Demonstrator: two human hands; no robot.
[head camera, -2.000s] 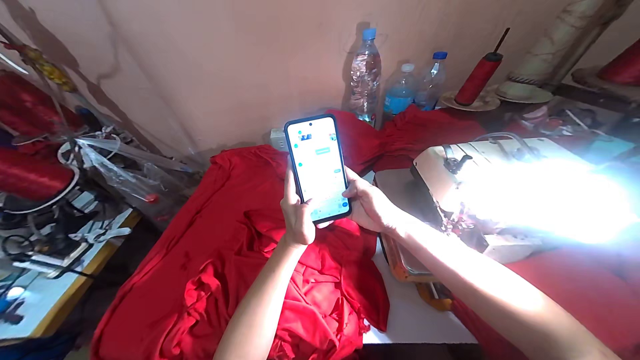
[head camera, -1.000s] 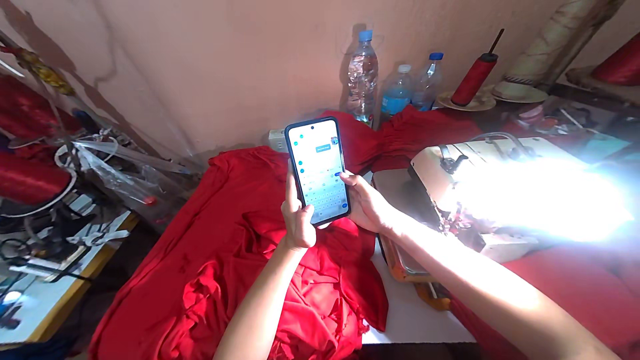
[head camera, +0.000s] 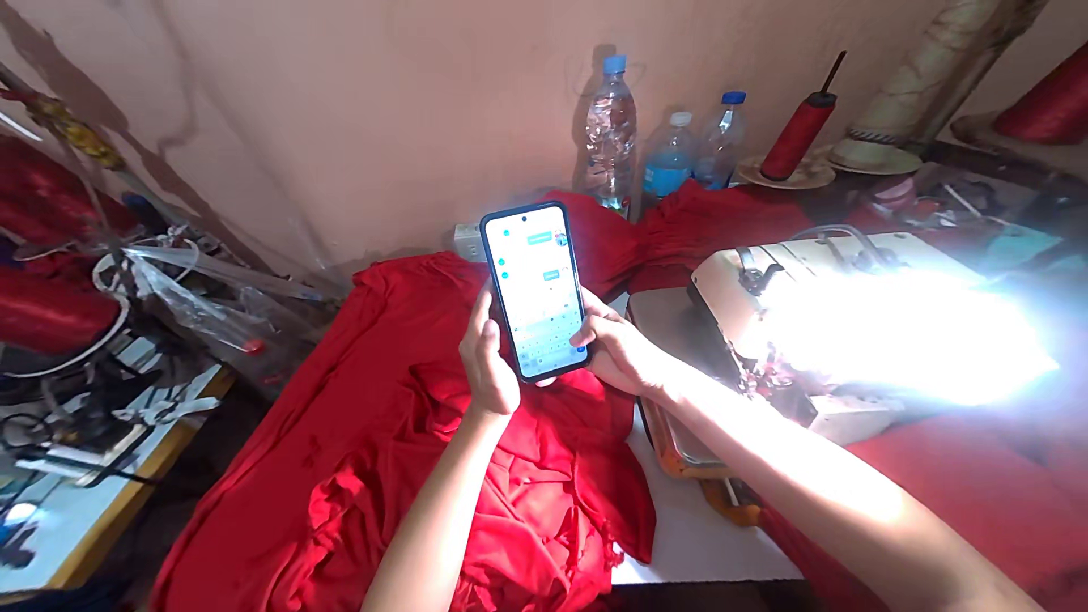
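A smartphone (head camera: 535, 293) in a dark case is held upright between both hands, its lit screen showing a chat with an on-screen keyboard. My left hand (head camera: 491, 361) grips its left edge, with the thumb beside the case. On the other side, my right hand (head camera: 620, 348) holds the lower right edge, the thumb over the keyboard. Beneath the hands lies a heap of red fabric (head camera: 382, 365). To the right stands a cream sewing machine (head camera: 731, 297), partly washed out by a bright light.
Plastic bottles (head camera: 610, 127) stand against the wall, beside a red thread cone (head camera: 799, 136) on a round holder. At the left are another table (head camera: 110, 518) with tools, a large red thread spool (head camera: 55, 310) and clear plastic wrap (head camera: 204, 297). White tabletop (head camera: 705, 535) shows at the front.
The chat on the phone's screen has changed, and a keyboard absent two seconds ago now shows. My right thumb has moved down to the screen's lower right. Both hands keep hold of the phone.
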